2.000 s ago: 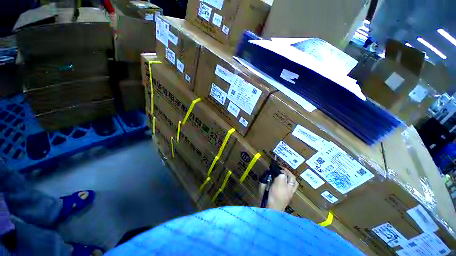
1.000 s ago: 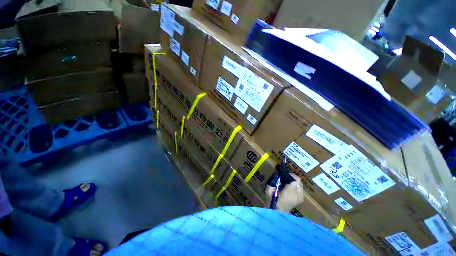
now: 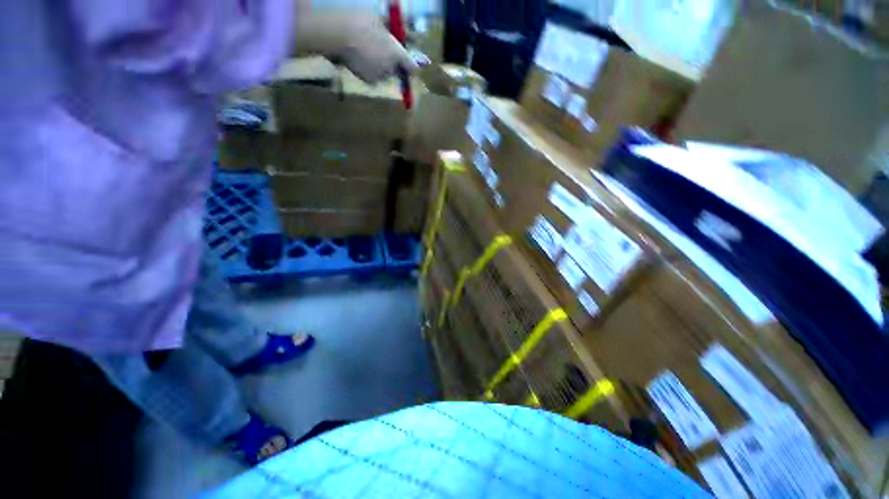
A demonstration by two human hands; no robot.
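Note:
Large brown shipping cartons (image 3: 673, 312) stand in a stacked row from the centre to the lower right, with white labels (image 3: 599, 249) on their sides. My right hand (image 3: 666, 448) shows only as a small blurred patch at the cartons' side, mostly hidden behind my blue garment. A short dark pen-like thing (image 3: 643, 429) is at its fingers; blur hides the details. My left hand is not in view. White papers (image 3: 770, 195) lie on a stack of long dark blue strips (image 3: 751, 263) on top of the cartons.
A person in a purple top (image 3: 127, 175) stands close at the left, a red tool (image 3: 403, 68) in the hand. Behind are more cartons (image 3: 331, 136) on a blue plastic pallet (image 3: 322, 255). Yellow straps (image 3: 531, 349) cross the lower cartons.
The view has swung left, so the cartons sit further right and lower. The other person's torso, arm and red tool have come into view. My right hand is now lower right and mostly hidden.

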